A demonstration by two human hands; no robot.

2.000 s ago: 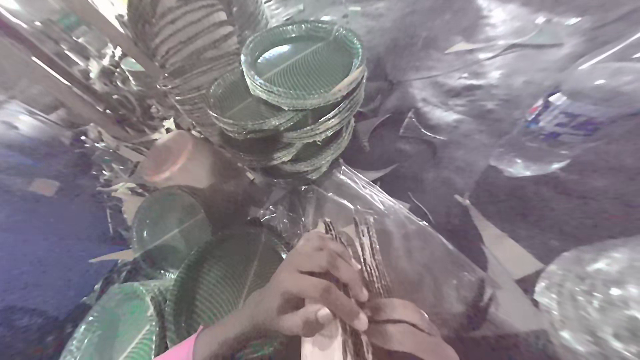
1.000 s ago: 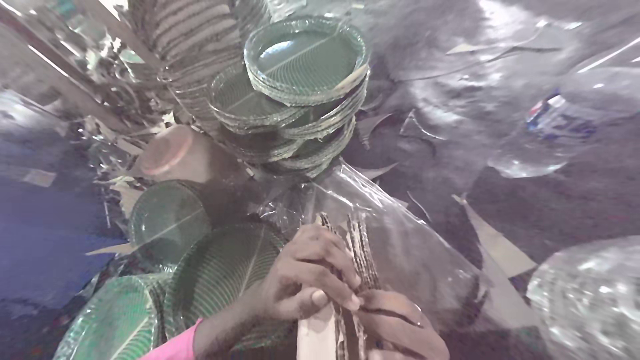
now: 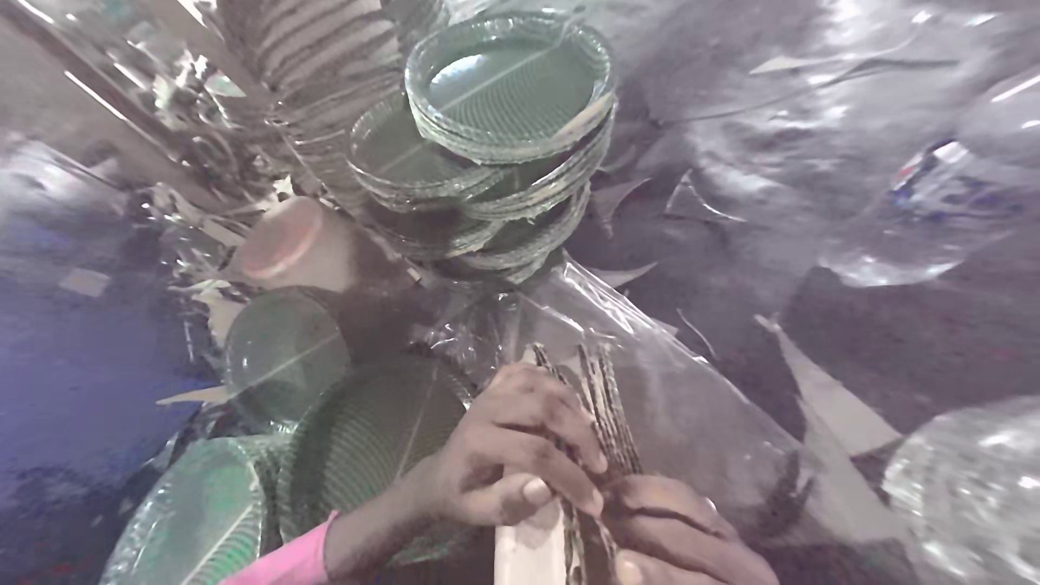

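My left hand (image 3: 528,455) rests over a bundle of thin leaf plates (image 3: 605,406) seen edge-on, its fingers curled over the top edges. A pale, flat-faced piece (image 3: 528,552) stands below that hand, along the bundle's left side. From the lower right, my right hand (image 3: 682,528) grips the bundle's near end; a ring shows on one finger. Under and behind the bundle lies a clear plastic sheet or bag (image 3: 699,406). Just left of my left forearm is a large round green leaf plate (image 3: 366,439) with a ribbed surface. The lower part of the bundle is cut off by the frame.
Stacks of round green plates (image 3: 512,89) stand ahead, with more plates (image 3: 195,512) at lower left. A reddish-topped round container (image 3: 284,240) and a small round plate (image 3: 284,353) are on the left. Right are a labelled clear plastic bottle (image 3: 934,203), leaf scraps (image 3: 837,398) and crumpled clear plastic (image 3: 975,487).
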